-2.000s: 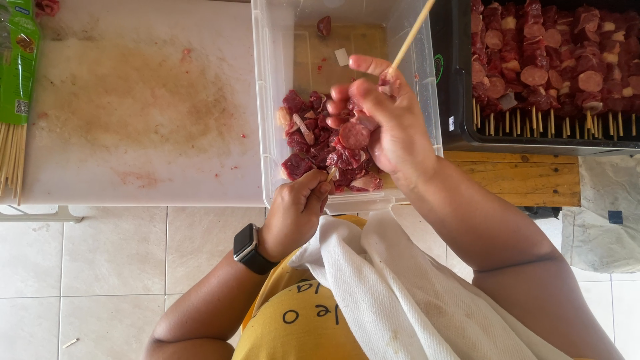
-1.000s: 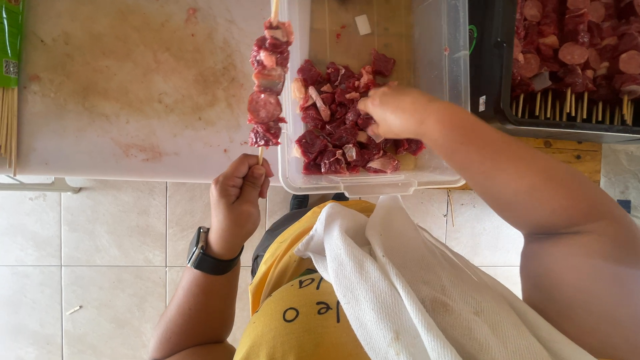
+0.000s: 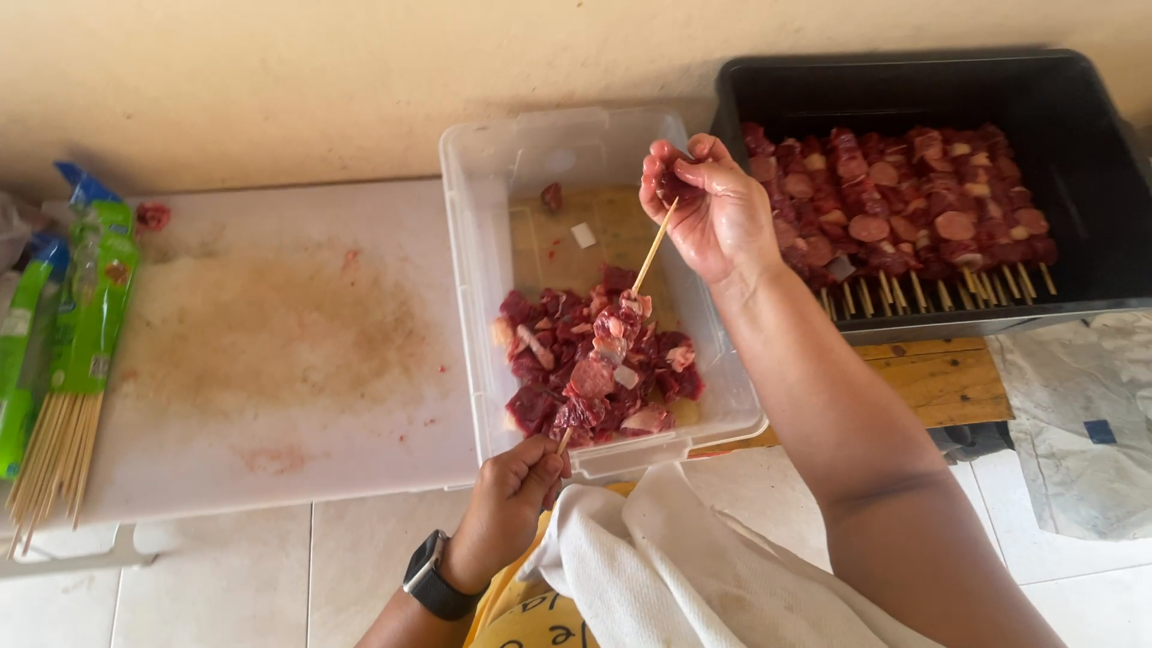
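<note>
My left hand (image 3: 517, 490) grips the lower end of a wooden skewer (image 3: 655, 245) threaded with meat and a sausage slice (image 3: 593, 376). The skewer slants up to the right over a clear plastic container (image 3: 457, 270) holding raw meat cubes (image 3: 535, 407). At the skewer's bare tip, my right hand (image 3: 706, 207) holds a dark piece of raw meat (image 3: 677, 183) in its fingers. Whether the tip has pierced that piece I cannot tell. A lone meat piece (image 3: 552, 196) and a small white square (image 3: 583, 236) lie farther back in the container.
On the right, a black plastic tub (image 3: 900, 83) holds rows of filled meat skewers (image 3: 927, 202). A stained white cutting board (image 3: 270, 315) lies left of the container, with green packs (image 3: 94, 315) of bare wooden skewers (image 3: 58, 450) at its far left. A wall (image 3: 360, 90) rises behind.
My right hand has risen from the meat pile with a piece in its fingers. My left hand has brought the skewer from beside the container to over it. The view has shifted to show the wall.
</note>
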